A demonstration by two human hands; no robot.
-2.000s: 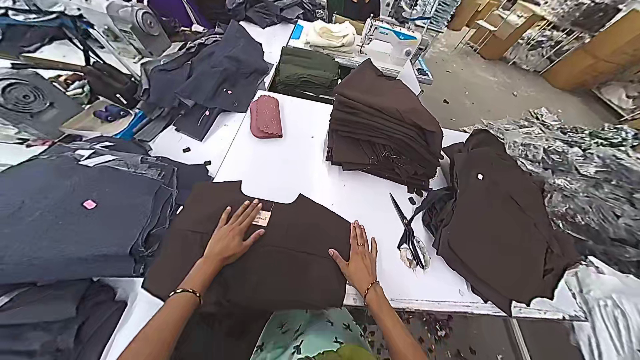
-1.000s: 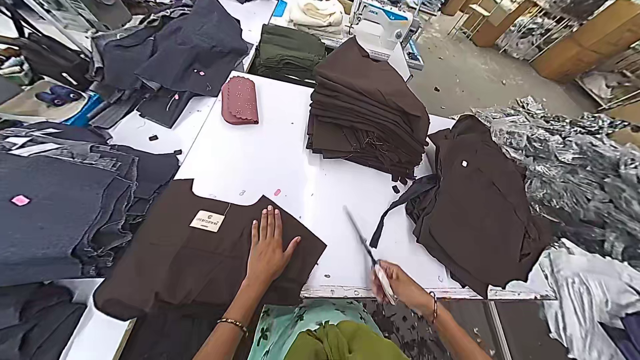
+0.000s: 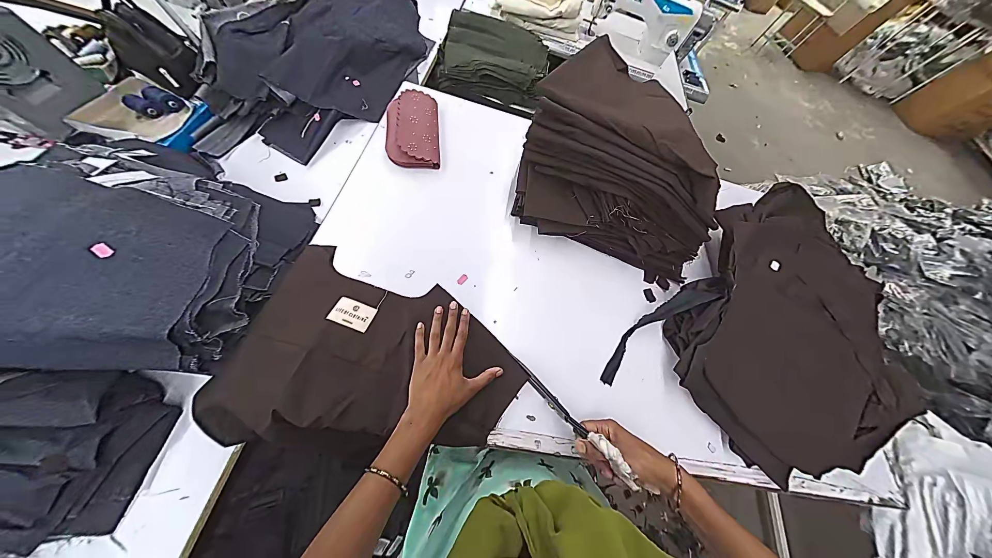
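Note:
A dark brown cut fabric piece [image 3: 325,372] lies flat at the front of the white table, with a cream label [image 3: 353,314] on it. My left hand [image 3: 442,372] rests palm down on the fabric near its right side, fingers apart. In my right hand [image 3: 620,457], at the table's front edge, are fabric-wrapped scissors [image 3: 554,399]. Their dark blades point up and left, to the right edge of the brown piece; whether they touch or cut it cannot be told. The blades look closed or nearly so.
A tall stack of brown fabric [image 3: 620,155] stands behind, and a brown garment pile [image 3: 783,349] with a dark strip lies right. Grey-blue fabric piles [image 3: 101,287] fill the left. A pink purse [image 3: 413,129], green fabric stack [image 3: 492,58] and white sewing machine [image 3: 659,31] are farther back.
Two seconds ago both hands lay on the brown piece and the scissors on the table. My right hand took hold of them, and their blades have since come over to the fabric's right edge.

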